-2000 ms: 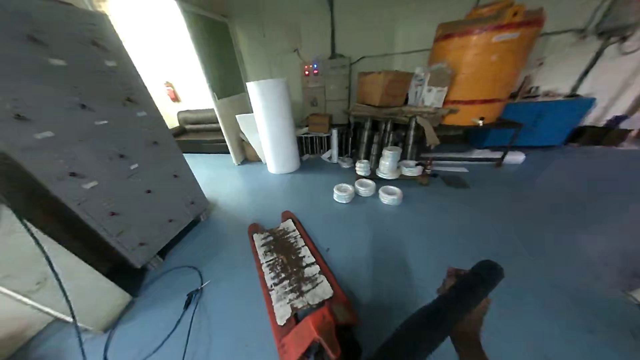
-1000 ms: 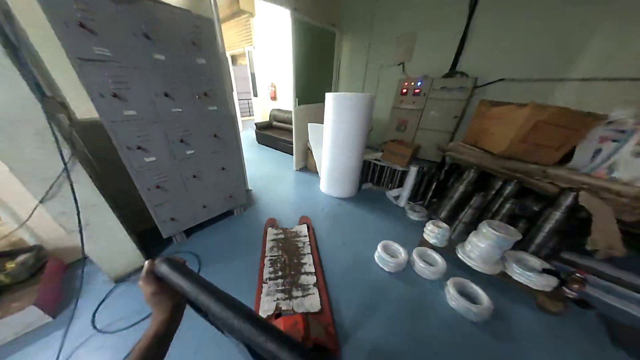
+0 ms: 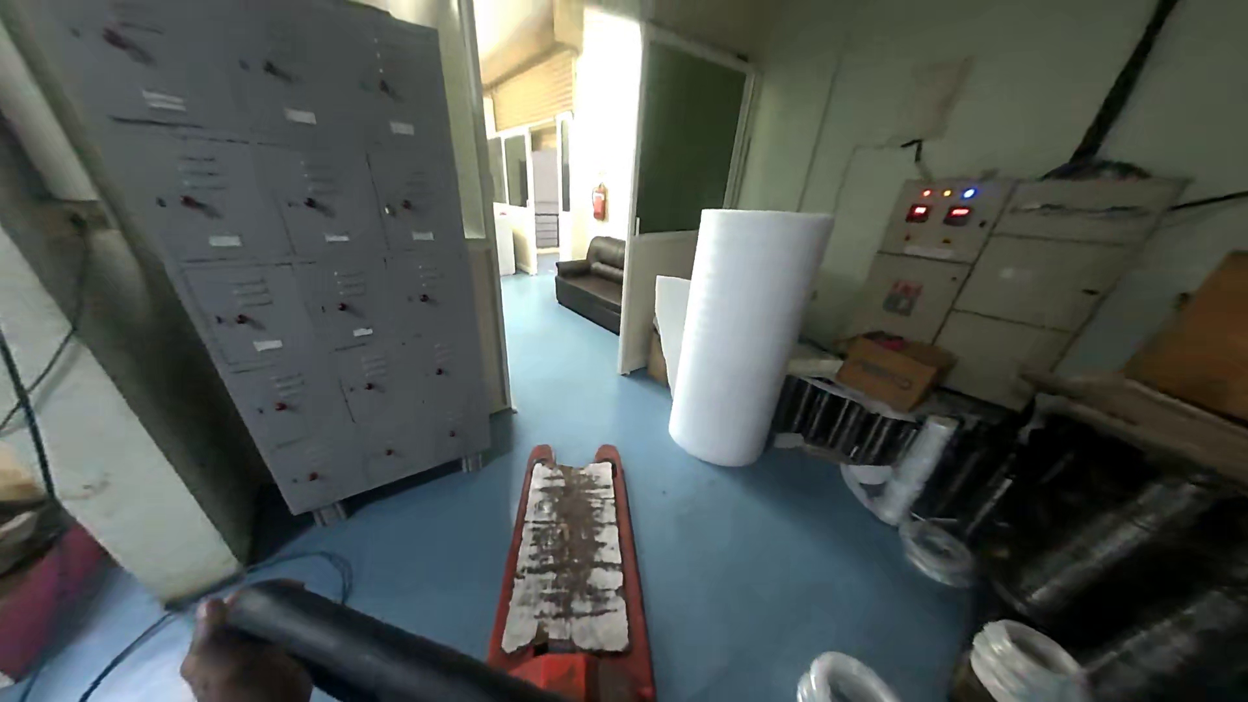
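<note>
A red pallet truck (image 3: 641, 595) lies straight ahead, its forks pointing away; worn white sheeting with brown marks covers their top. Across the lower left runs a thick black bar (image 3: 370, 643), tilted down to the right, its lower end cut off by the frame. My left hand (image 3: 239, 653) is closed around the bar's upper left end, with the fingers partly hidden behind it. My right hand is out of view.
Grey lockers (image 3: 322, 292) stand left, beside a pillar with loose cable (image 3: 322, 558) on the floor. Right of the forks are a tall white foam roll (image 3: 746, 341), wrapped rings (image 3: 843, 680), black rolls and a cardboard box (image 3: 892, 370). A doorway opens ahead, with a dark sofa (image 3: 597, 283) beyond.
The view has swung widely to the right side's rolls and back toward the doorway. A hand showed at the bar's right end two seconds ago; now my left hand shows at its left end.
</note>
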